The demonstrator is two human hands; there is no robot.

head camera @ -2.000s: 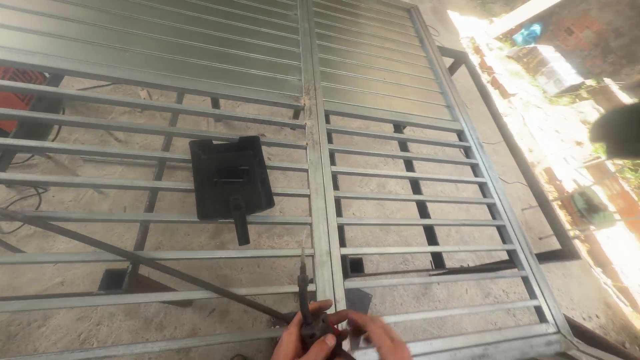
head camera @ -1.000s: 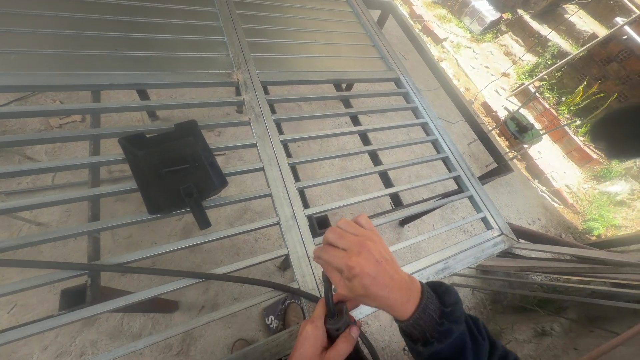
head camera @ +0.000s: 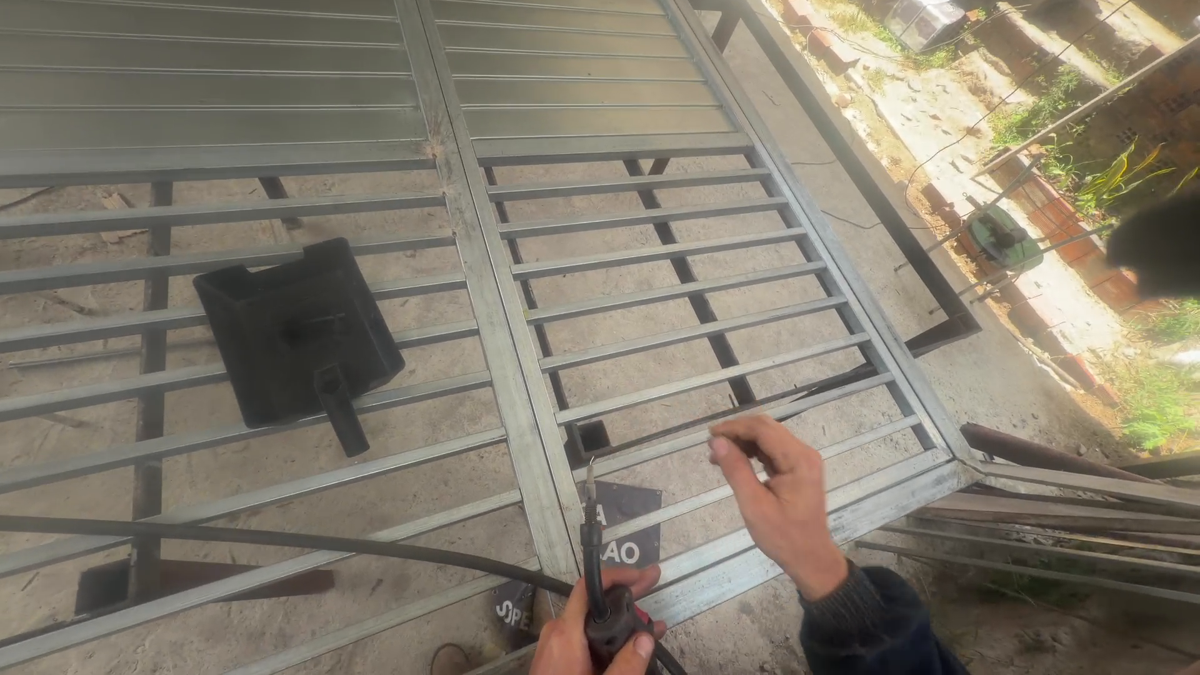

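At the bottom centre my left hand grips the handle of a MIG welding torch, whose bent neck and thin tip point up the frame. My right hand is raised to the right of the torch, fingers curled, over the lower bars; nothing shows between its thumb and fingers. Below both hands lies a galvanized steel gate frame with parallel bars and sheet panels at its far end. A black hand-held welding shield rests on the left bars, its handle towards me.
A black cable crosses the left bars. Dark steel supports stand under the frame. Metal bars are stacked at the lower right. Beyond a dark steel frame are bricks and plants. Signs with writing lie beneath the bars.
One second ago my right hand was at the torch's front end; it has moved away to the right. My left hand still holds the torch. The view has shifted to the right since two seconds ago.
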